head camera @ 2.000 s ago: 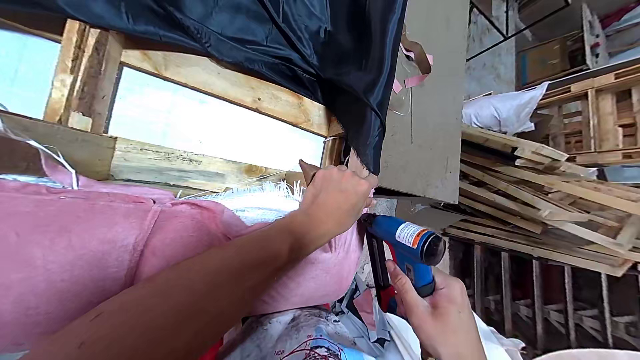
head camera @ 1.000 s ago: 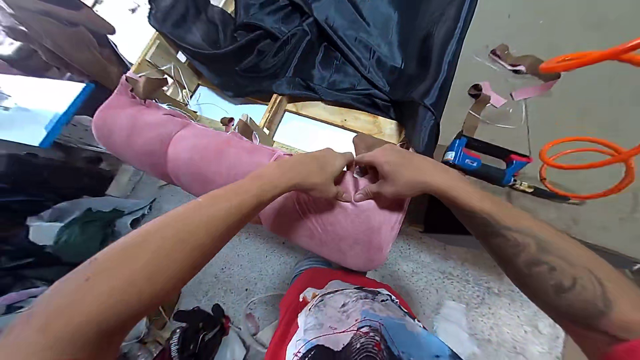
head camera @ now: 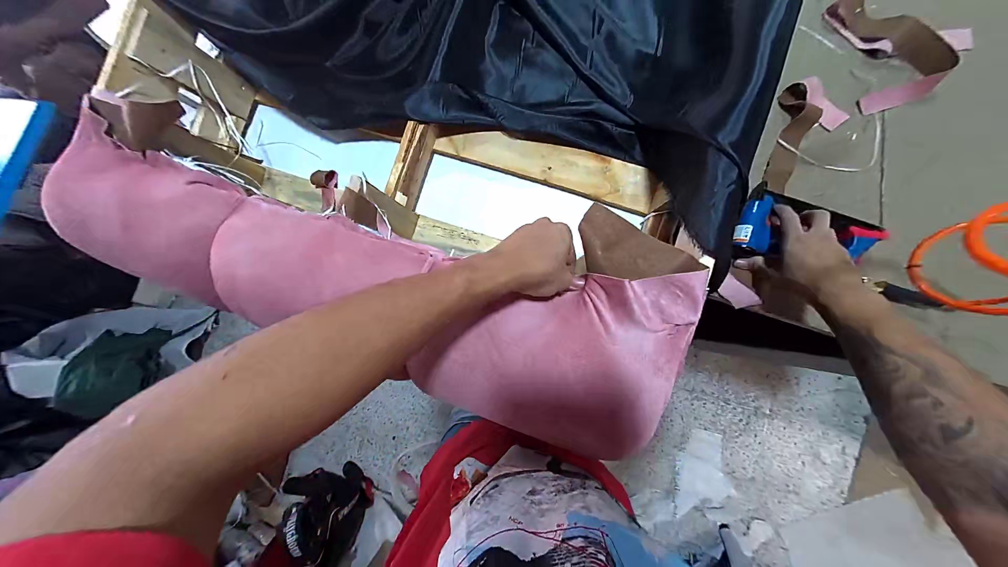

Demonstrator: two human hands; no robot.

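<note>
Pink upholstery fabric (head camera: 543, 354) covers a long padded section along a wooden frame (head camera: 543, 161). My left hand (head camera: 539, 256) grips the fabric's upper edge, with creases fanning from the fingers; a brown-backed flap (head camera: 630, 248) stands up just right of it. My right hand (head camera: 807, 244) is on a blue pneumatic staple gun (head camera: 757, 224), fingers around its body, above the grey-brown board at the right. Black lining cloth (head camera: 535, 63) drapes over the frame's top and hangs down between the two hands.
An orange coiled air hose (head camera: 976, 244) lies at the right edge. Pink and brown fabric scraps (head camera: 906, 59) rest on the board (head camera: 929, 157). Below is a speckled floor (head camera: 764, 417) with a black glove (head camera: 327, 512) at the bottom left. White strings trail over the frame at upper left.
My right hand has left the pink fabric and moved right to the staple gun, which lay on the board a second ago. My left hand still pinches the fabric edge.
</note>
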